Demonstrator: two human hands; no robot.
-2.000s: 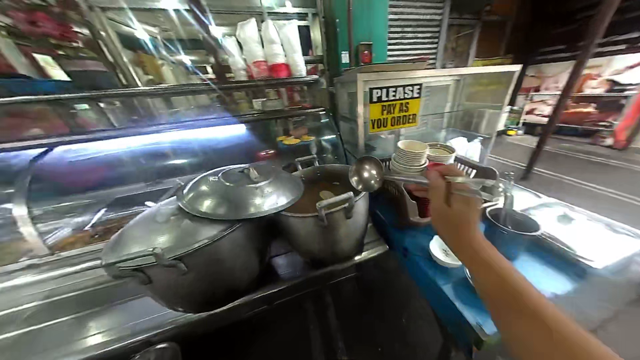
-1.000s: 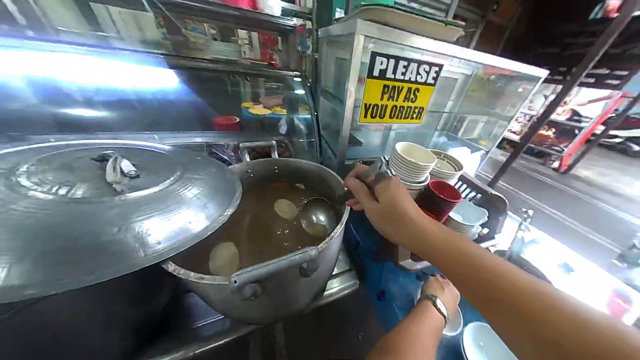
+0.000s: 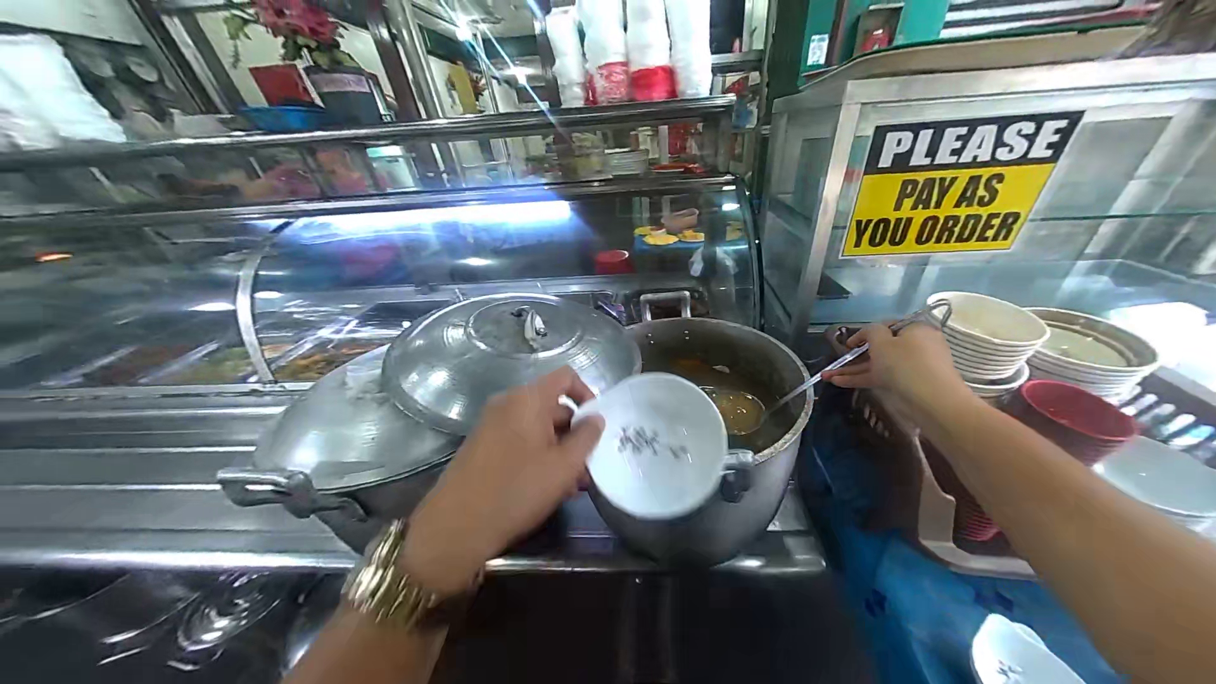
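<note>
My left hand, with a gold-coloured watch on its wrist, grips a small white bowl by its rim. The bowl is tilted, in front of the near side of an open metal soup pot. My right hand holds the handle of a metal ladle. The ladle's bowl sits in the brown broth inside the pot and holds broth. Left of it stands a second large pot, covered, with a round metal lid resting partly over it.
Stacked white bowls, red cups and a tray stand on the blue-covered table at right. Behind it is a glass cabinet with a sign. A curved glass food display runs behind the pots.
My left hand has come up from the table at right to the front of the pot, with the white bowl. My right hand keeps hold of the ladle. The view has shifted.
</note>
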